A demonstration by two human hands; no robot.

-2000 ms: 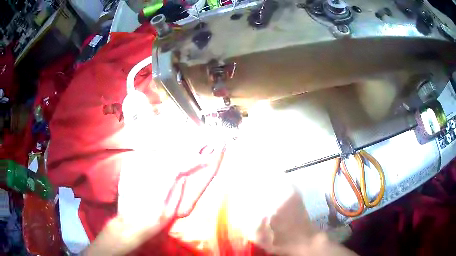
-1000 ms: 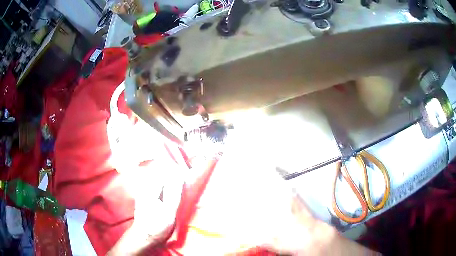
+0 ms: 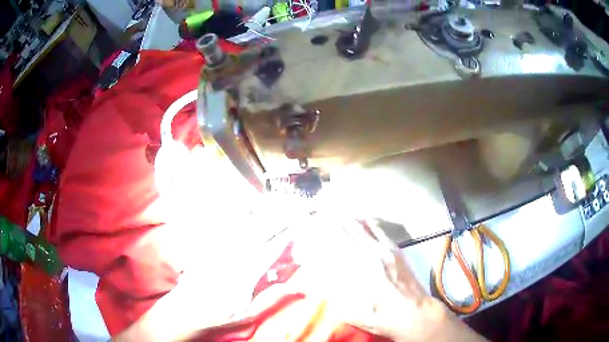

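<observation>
Red fabric (image 3: 120,194) lies left of and in front of the sewing machine head (image 3: 400,87), whitened by glare near the needle. The presser foot area (image 3: 304,182) is dark against bright light. My right hand (image 3: 390,287) lies on the cloth just in front of the needle area, fingers pointing towards it. My left hand (image 3: 207,297) is at the lower left on the cloth, mostly washed out by glare. Whether either hand grips the cloth cannot be told. Scissors with orange-yellow loops (image 3: 471,270) lie right of my right hand.
A pale curved lamp tube (image 3: 175,113) stands at the machine's left end. A green bottle (image 3: 27,246) and an orange-red plastic bag (image 3: 45,304) lie far left. A lit round dial (image 3: 573,184) is at the right. Small coloured items sit behind the machine.
The view has shifted. My right hand has moved forward, closer to the needle. The red cloth in front of the needle is bunched and folded differently.
</observation>
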